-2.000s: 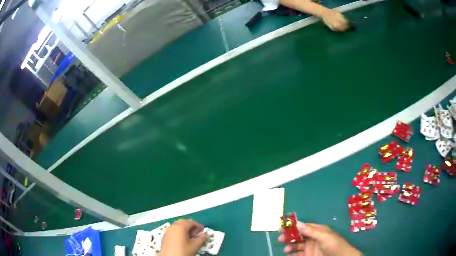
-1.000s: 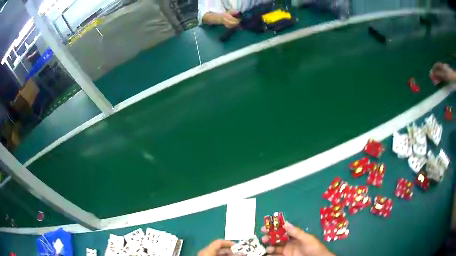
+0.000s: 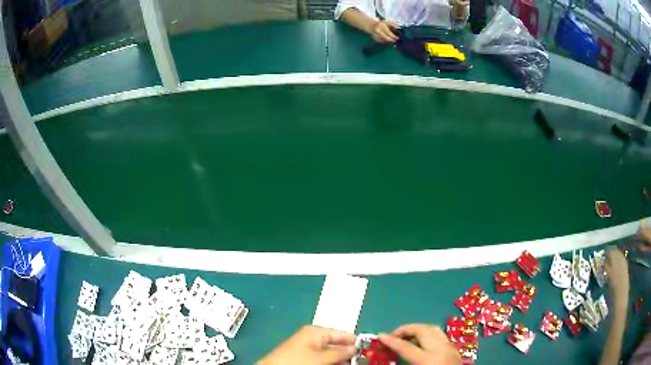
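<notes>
My left hand (image 3: 314,346) holds a white plate (image 3: 362,341) by its left side at the bottom centre. My right hand (image 3: 422,346) holds a red circuit board (image 3: 378,352) over the face of that plate. Fingers cover part of both, so I cannot tell whether the board is seated. A blank white rectangular sheet (image 3: 341,302) lies flat just ahead of my hands. Loose red boards (image 3: 494,314) lie right of my hands. A large heap of white plates (image 3: 153,321) lies to the left.
A blue tray (image 3: 48,306) stands far left. The belt's pale rail (image 3: 285,262) runs ahead; an upright post (image 3: 53,178) rises at left. More white plates (image 3: 589,299) and another person's arm (image 3: 615,306) are at far right. Opposite, a person handles a black and yellow item (image 3: 444,53) beside a clear bag (image 3: 510,46).
The view has turned and levelled. The red board has moved from beside the white plate onto its face, between both hands. Another person's arm has come in over the bench at far right.
</notes>
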